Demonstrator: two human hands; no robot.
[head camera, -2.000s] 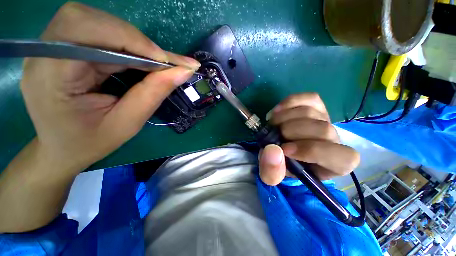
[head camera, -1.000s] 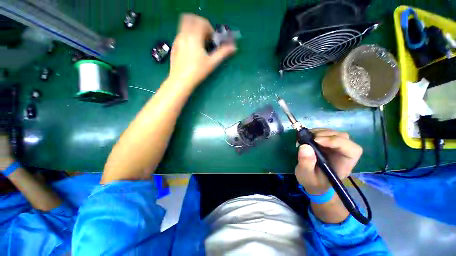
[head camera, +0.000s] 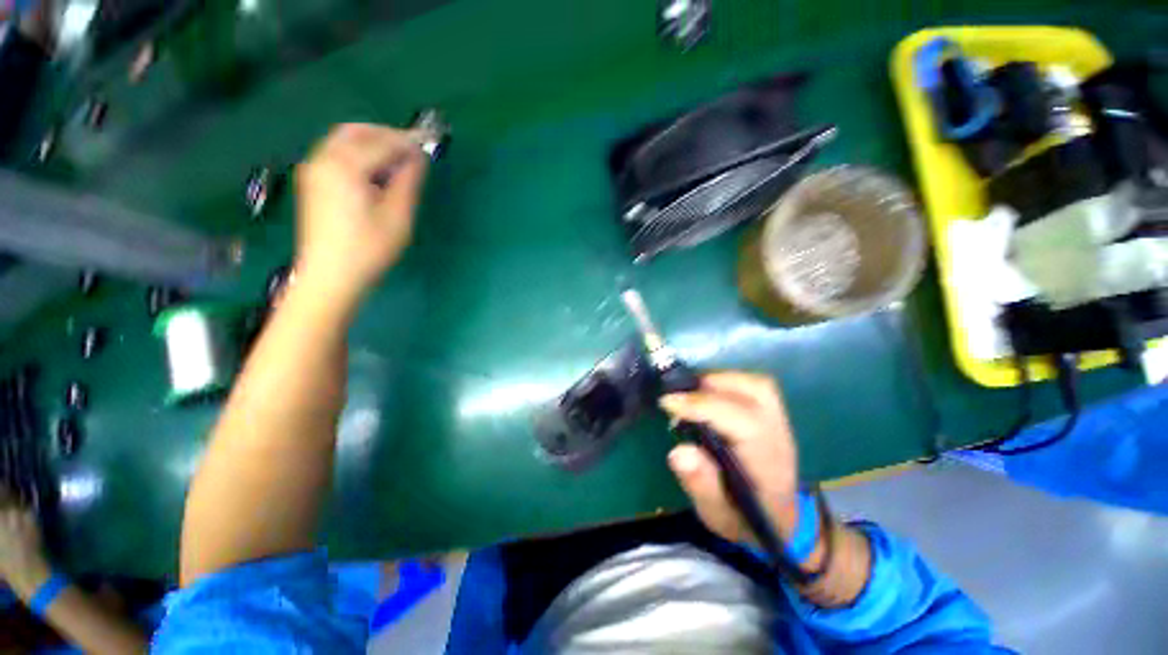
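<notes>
My left hand (head camera: 356, 198) is at the upper left, raised over the mat, its fingers pinched on a small black and silver unit (head camera: 432, 132); blur hides the exact grip. I cannot make out tweezers. My right hand (head camera: 743, 441) holds the black soldering iron (head camera: 726, 463), its silver tip pointing up and left, off the fixture. The dark fixture (head camera: 564, 441) lies on the green mat left of my right hand, with a dark shape in its middle, too blurred to tell.
A fume fan (head camera: 717, 173), a brown round pot (head camera: 839, 250) with pale granules and a yellow tray (head camera: 967, 365) stand to the right. The solder spool (head camera: 192, 352) and several small units (head camera: 260, 189) are at the left. Another person's hand (head camera: 19, 550) shows at the left edge.
The view swung, shifting the bench scene left and down at the left side. My left hand left the fixture earlier and remains at the far mat. The iron stays in my right hand, off the fixture.
</notes>
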